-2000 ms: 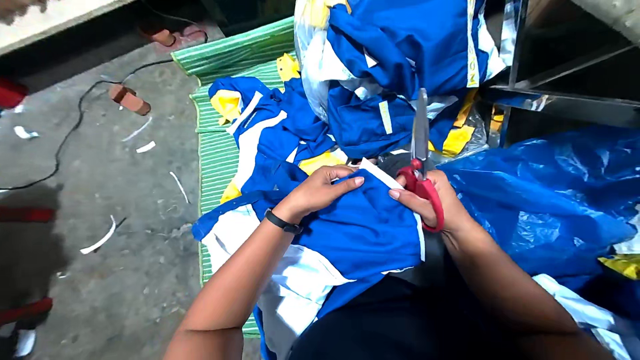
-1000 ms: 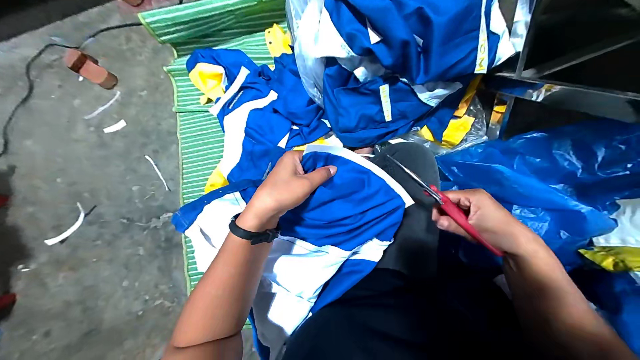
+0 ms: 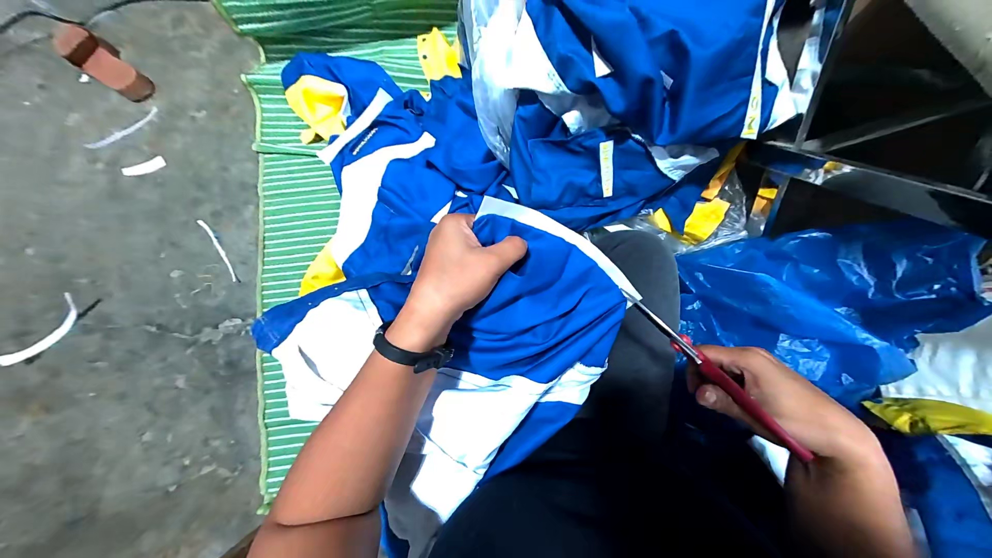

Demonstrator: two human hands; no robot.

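Note:
My left hand (image 3: 469, 267) pinches the blue cloth of a blue and white garment (image 3: 550, 298), close to one end of its white edge strip (image 3: 558, 232). The garment lies over my lap and knee. In my right hand (image 3: 763, 387) is a pair of scissors with red handles (image 3: 744, 399). Their blades point up and left, and the tips meet the lower right end of the white strip. Whether the blades are apart at the tip cannot be told.
More blue, white and yellow garments (image 3: 372, 178) lie on a green striped mat (image 3: 291, 209). A clear bag of blue garments (image 3: 620, 70) stands ahead. Blue plastic sheeting (image 3: 821, 294) is at right, below a dark metal frame (image 3: 876, 167). White scraps (image 3: 143, 166) and a reddish-brown block (image 3: 103, 62) lie on the concrete floor.
The scissors pointed upward beside the cloth two seconds ago, then tilted left, apart from the strip. Now their tips are at the strip's lower right end. My left hand keeps hold of the cloth.

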